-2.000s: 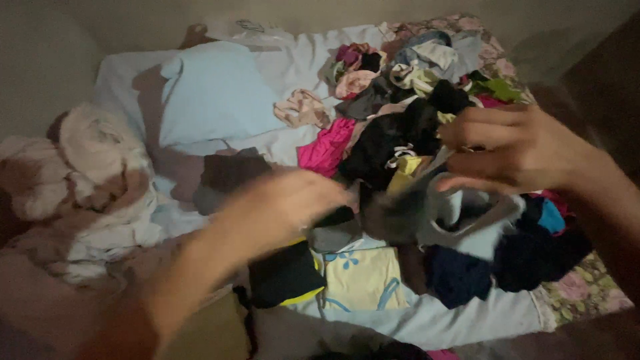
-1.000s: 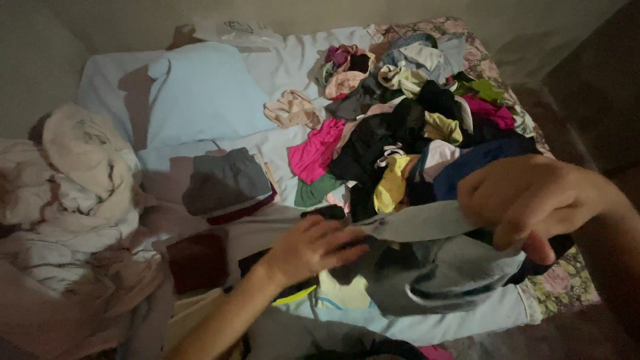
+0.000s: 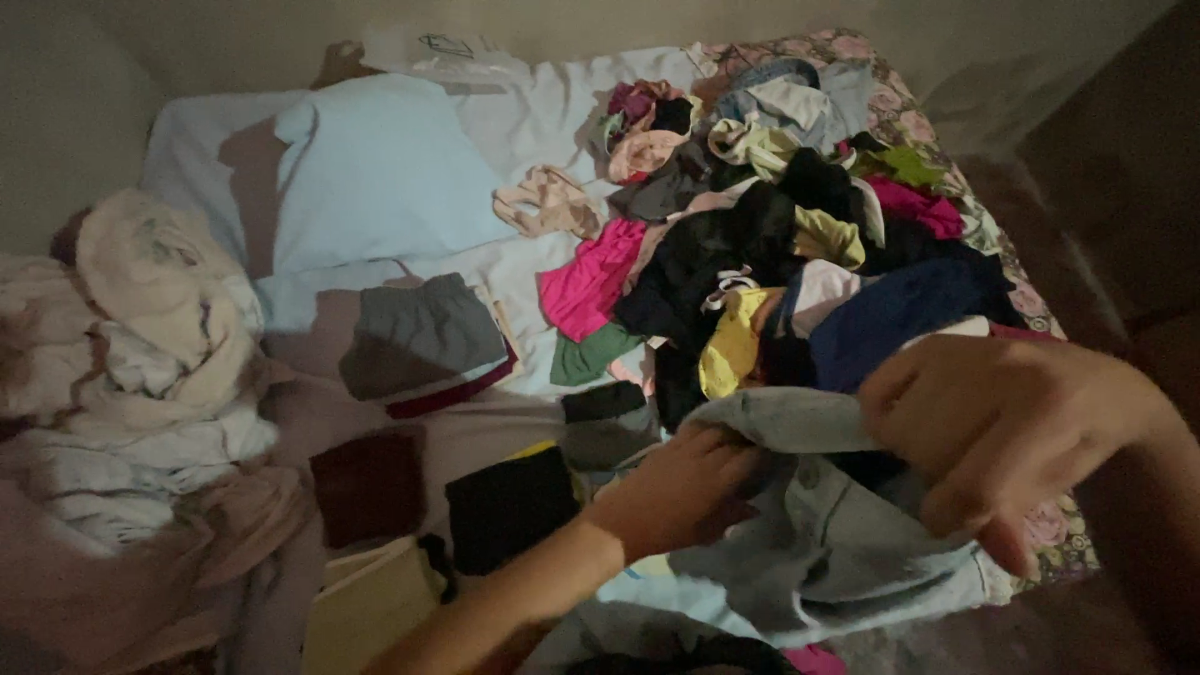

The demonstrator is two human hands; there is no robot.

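Observation:
A light grey-blue denim garment [image 3: 806,525] with a waistband and a button hangs between my two hands over the near right part of the bed. My left hand [image 3: 689,483] grips the left end of its waistband, the fingertips hidden behind the cloth. With bent fingers, my right hand [image 3: 994,431] holds the waistband's right end. Beyond the garment lies a heap of mixed clothes, with a navy blue cloth [image 3: 891,314] and a yellow cloth [image 3: 736,347] closest. Left of my left hand are a folded black cloth [image 3: 511,506] and a folded dark grey cloth [image 3: 609,422].
A light blue pillow [image 3: 384,178] lies at the back left. Folded grey shorts [image 3: 427,333], a dark brown folded cloth [image 3: 367,483] and a cream folded cloth [image 3: 366,609] lie nearer. Crumpled pale bedding [image 3: 159,328] is at the left, and a plastic bag [image 3: 450,56] by the wall.
Two seconds ago the denim garment was bunched near my right hand; now its waistband is stretched between both hands. My left hand has moved right, onto the waistband.

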